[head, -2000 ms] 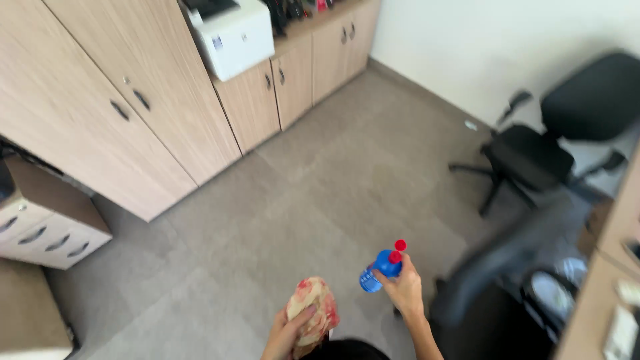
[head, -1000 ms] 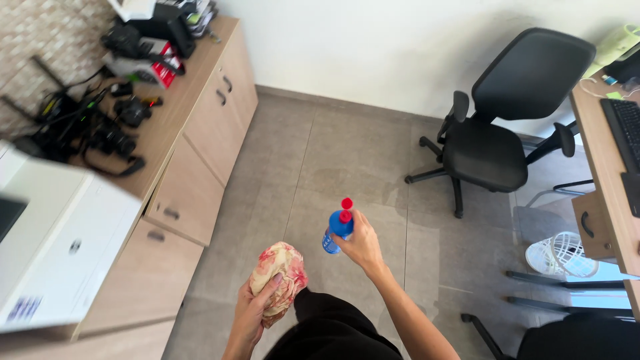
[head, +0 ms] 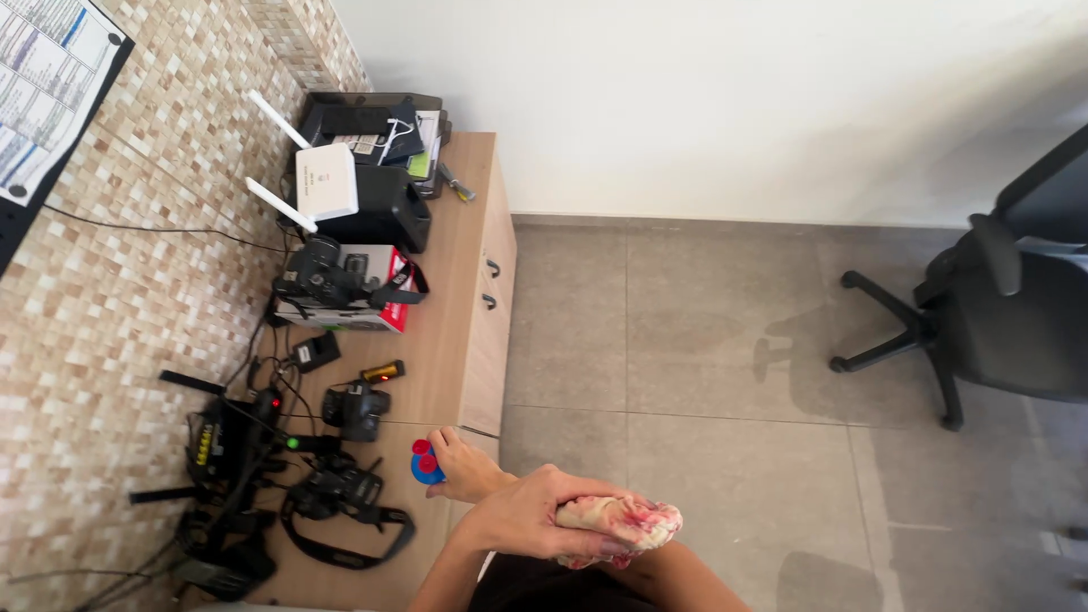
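My right hand [head: 463, 467] holds a blue plastic bottle [head: 426, 468] with a red cap, over the front edge of the wooden cabinet top; whether the bottle touches the surface I cannot tell. Bunched in my left hand [head: 552, 520] is a cream cloth with red patches [head: 625, 523], above the floor to the right of the cabinet. My left hand and forearm cross over my right forearm, hiding part of it. A black camera with a strap [head: 344, 493] lies just left of the bottle.
The wooden cabinet top [head: 438, 340] also bears a smaller camera [head: 355, 410], a camera on a box [head: 319, 276], a white router [head: 326, 181], a black router with cables [head: 225, 442] and a paper tray [head: 438, 153]. A black office chair [head: 1011, 314] stands at right.
My right hand has carried the bottle leftward to the cabinet, crossing beneath my left arm. The cloth has stayed in my left hand. The view has swung toward the cabinet and tiled wall.
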